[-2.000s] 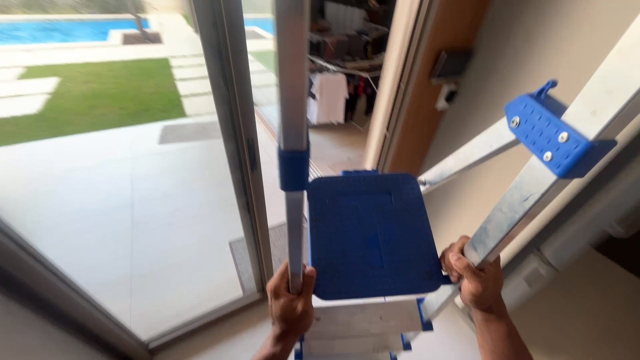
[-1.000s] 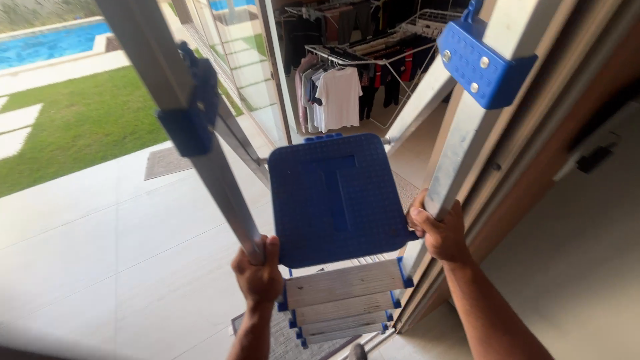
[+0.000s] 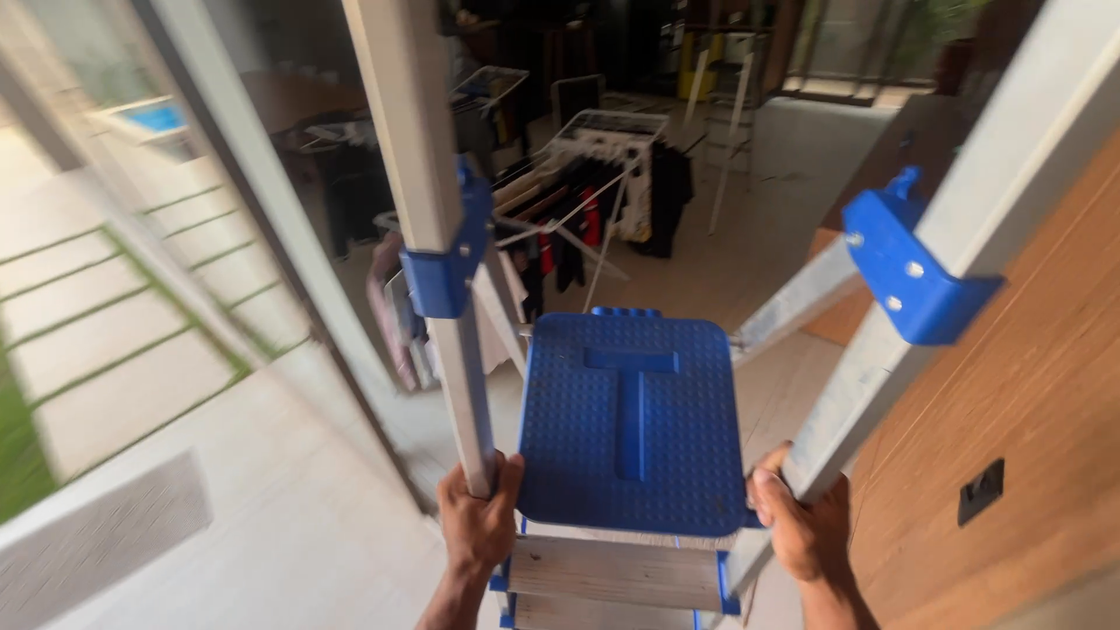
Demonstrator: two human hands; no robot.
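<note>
An aluminium stepladder with a blue plastic platform (image 3: 630,424) stands or hangs before me; its feet are out of sight. My left hand (image 3: 479,512) grips the left rail (image 3: 468,402), just beside the platform. Around the right rail (image 3: 844,411), at about the same height, my right hand (image 3: 801,516) is closed. Blue plastic brackets sit on both rails, the left one (image 3: 446,271) and the right one (image 3: 919,271). Below the platform are metal treads (image 3: 612,573) with blue end caps.
Beyond the ladder, a drying rack (image 3: 612,122) holds clothes. Another stepladder (image 3: 731,131) stands farther back. A glass door frame (image 3: 289,254) rises at left, a wood-panelled wall (image 3: 1006,376) at right. Outside lie a grey mat (image 3: 105,542) and paving slabs (image 3: 96,306).
The view has swung strongly toward the indoor room. The drying rack now appears larger beyond the platform, and the wood-panelled wall shows at right. Both hands keep hold of the ladder's rails.
</note>
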